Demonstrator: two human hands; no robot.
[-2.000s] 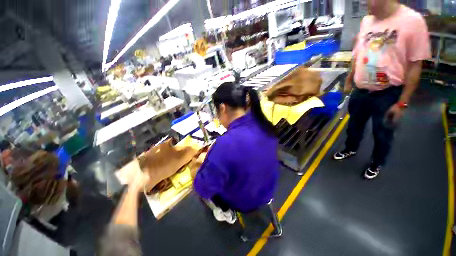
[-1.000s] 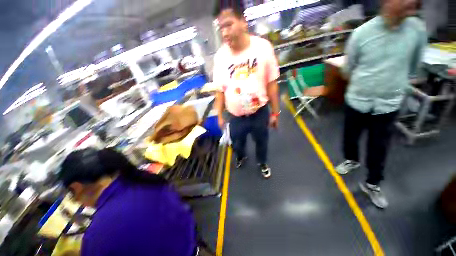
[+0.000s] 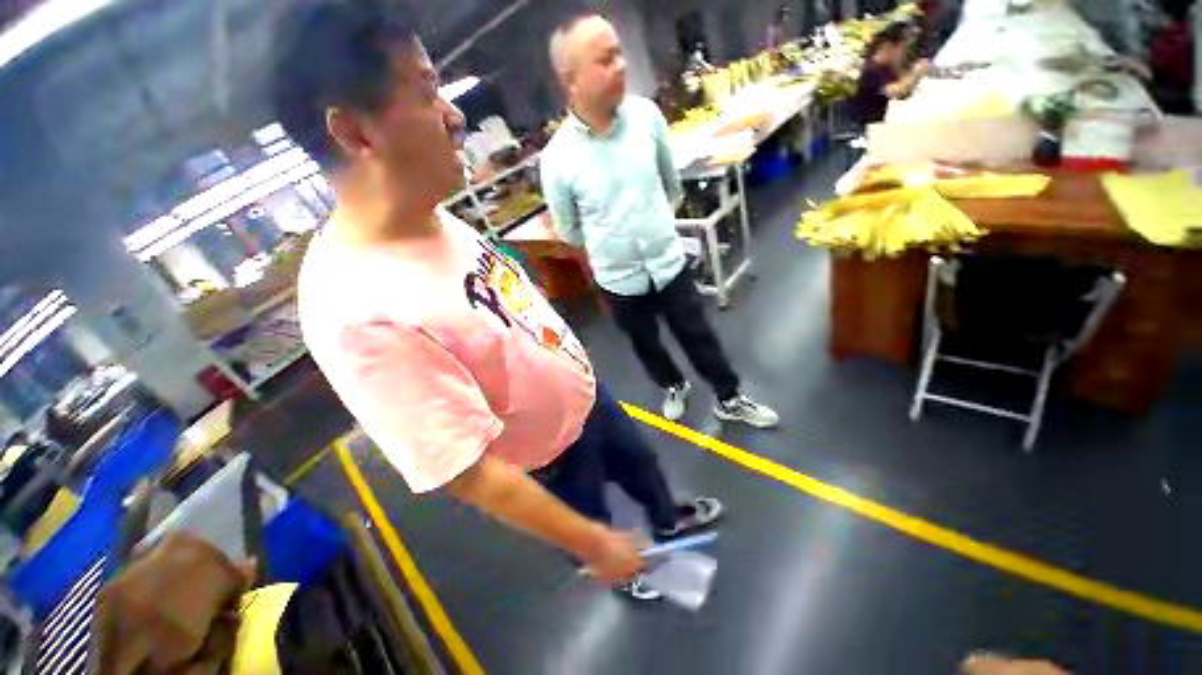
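At the bottom edge, right of centre, a small skin-coloured part of what looks like my right hand [image 3: 1012, 665] shows, cut off by the edge; its fingers cannot be made out. My left hand is out of the picture. At the lower left, soft brown bag material [image 3: 169, 607] lies heaped on a dark slatted stand, with a yellow panel [image 3: 264, 630] beside it. Neither touches the visible part of my hand.
A person in a pink T-shirt [image 3: 409, 343] stands close, holding a white sheet [image 3: 683, 578]. Another in a light green shirt [image 3: 620, 205] stands behind. Right: a wooden desk [image 3: 870, 310] with yellow strips [image 3: 896, 222] and a folding chair [image 3: 982, 409]. A yellow line [image 3: 844, 498] crosses the floor.
The view has swung right. The purple-clad worker has left the picture. The pink-shirted person is nearer, at left. My left arm, visible two seconds ago, is gone; a hand part shows at bottom right.
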